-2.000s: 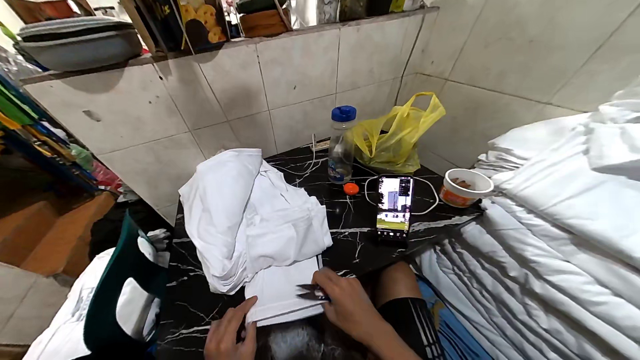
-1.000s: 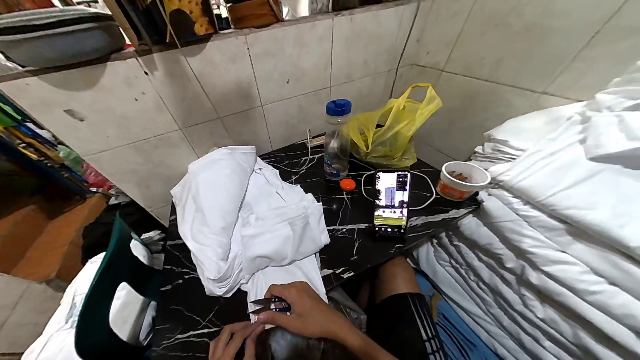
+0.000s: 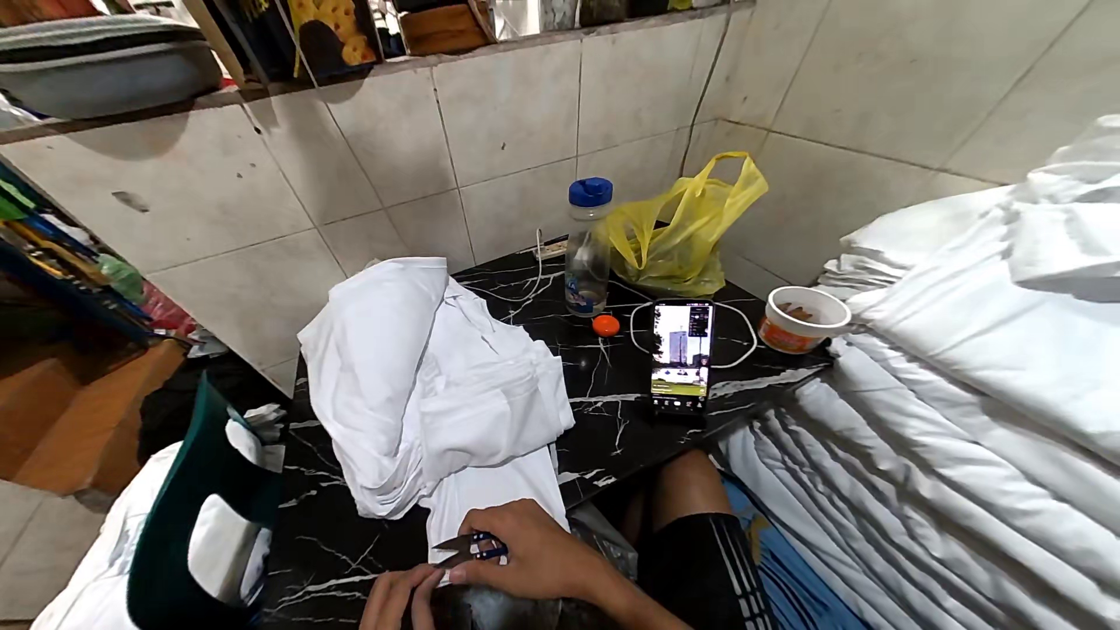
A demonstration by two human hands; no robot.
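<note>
A pile of folded white fabric (image 3: 376, 367) lies on the black marble-patterned table (image 3: 595, 446), and one flat panel of it (image 3: 507, 490) reaches toward me. My right hand (image 3: 534, 551) holds a small pair of thread snips (image 3: 468, 549), blades apart and pointing left, over the near end of that panel. Just left of the blades, the fingertips of my left hand (image 3: 402, 599) pinch the cloth edge; most of that hand is cut off by the bottom of the view. Whether a thread lies between the blades cannot be told.
Behind stand a clear bottle with a blue lid (image 3: 588, 254), a yellow plastic bag (image 3: 682, 236), a propped phone (image 3: 681, 359) and a tub (image 3: 801, 322). An orange round object (image 3: 605, 325) lies near the bottle. A green chair (image 3: 166, 525) is left; stacked white fabric (image 3: 954, 437) fills the right.
Both hands have come together at the near edge of the cloth. The snips in my right hand have moved left, close to my left fingertips.
</note>
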